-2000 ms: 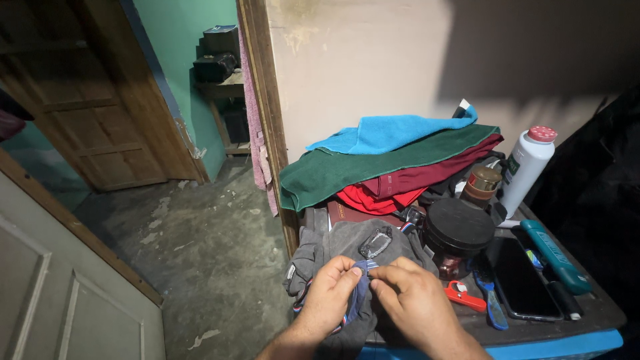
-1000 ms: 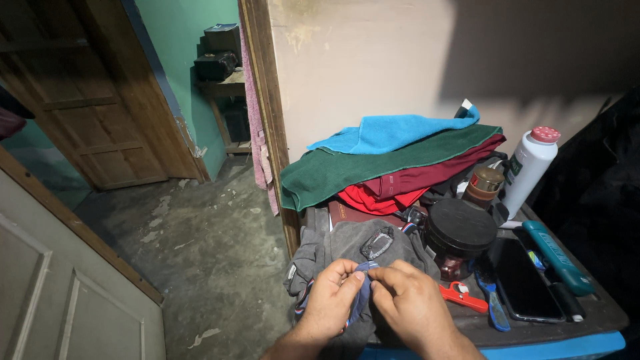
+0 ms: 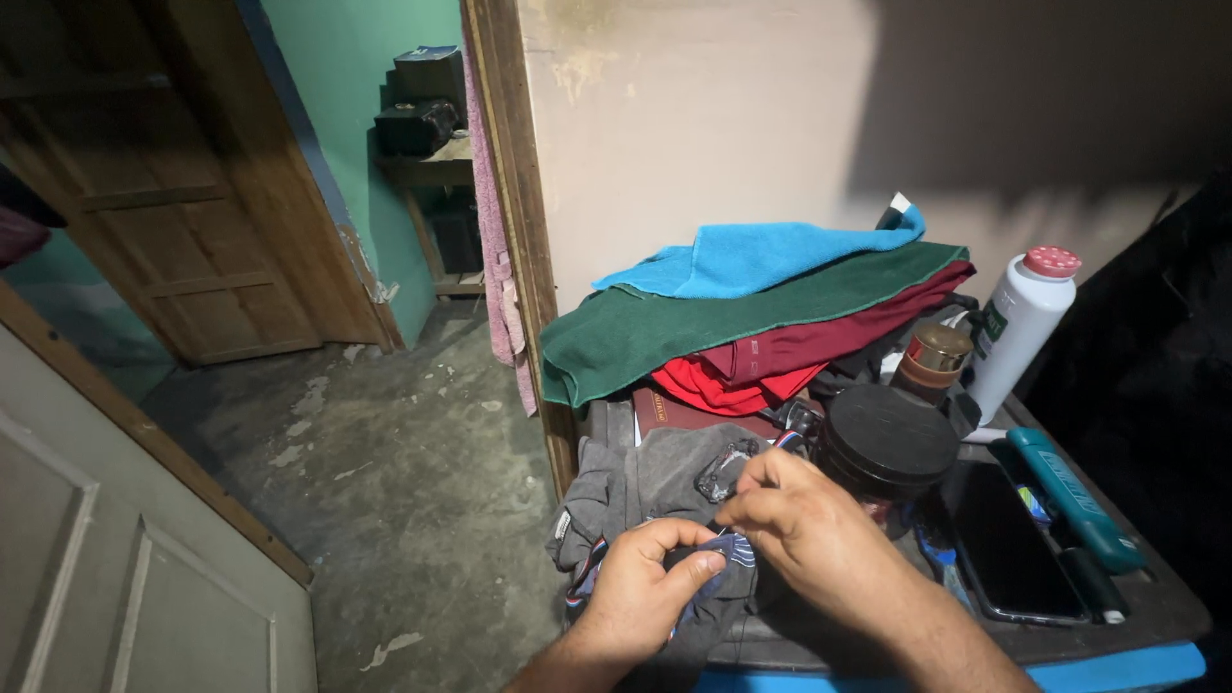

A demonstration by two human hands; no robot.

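Observation:
A grey cloth garment [image 3: 664, 462] with red, white and blue striped trim lies bunched at the near left of the dark tabletop. My left hand [image 3: 640, 587] pinches a dark blue, white-striped piece of fabric [image 3: 736, 551] between thumb and forefinger. Just above and to the right of it, my right hand [image 3: 804, 515] has its thumb and fingertips closed together; a thin dark thing seems to be between them, too small to name. Behind my right fingertips, a patch with black outlining [image 3: 724, 470] shows on the grey cloth.
Folded blue [image 3: 760, 258], green [image 3: 693, 332] and red cloths are stacked behind the garment. To the right stand a black-lidded jar [image 3: 890, 438], a gold-capped bottle [image 3: 936, 354] and a white bottle [image 3: 1022, 332], with a smartphone [image 3: 1006, 544] and a teal case [image 3: 1073, 500] nearer.
My right hand has lifted up and away from the left fingertips, and now covers the spot where the red object lay. The left hand still pinches the fabric.

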